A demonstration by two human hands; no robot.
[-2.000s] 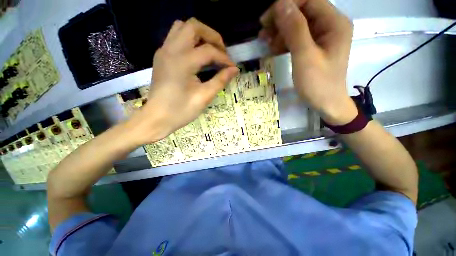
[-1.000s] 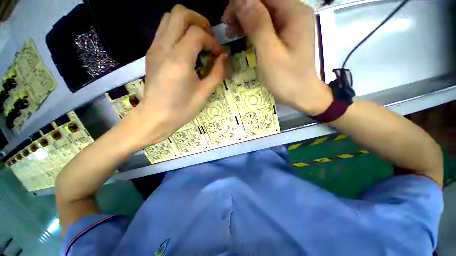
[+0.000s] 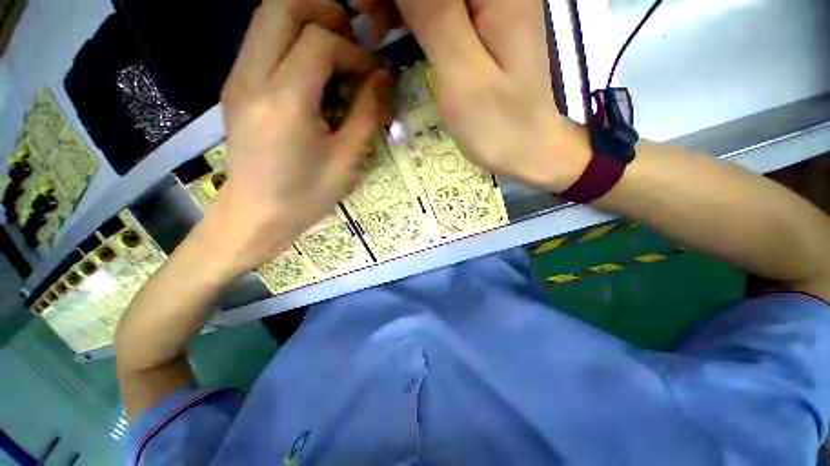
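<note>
Several narrow cream printed circuit boards (image 3: 391, 214) lie side by side between the conveyor rails in front of me. My left hand (image 3: 296, 118) is over their far left part, with fingers curled and blurred. Something dark shows inside its curl, but I cannot tell if it is held. My right hand (image 3: 482, 82) is over the far right part, its fingertips near the boards' far edge and partly cut off by the top of the picture. What its fingertips hold is hidden. A maroon wrist strap (image 3: 596, 173) with a black clip is on my right wrist.
A black bin of small silver parts (image 3: 150, 105) stands at the upper left, beside a larger black bin (image 3: 196, 45). Boards with round brownish coils (image 3: 100, 291) lie on the track at left. A partly filled board (image 3: 50, 168) lies on the bench. The near metal rail (image 3: 355, 275) crosses before me.
Both hands have moved left in the picture, and the bins have shifted left too. My right hand has come from above the far rail down to the boards' far edge.
</note>
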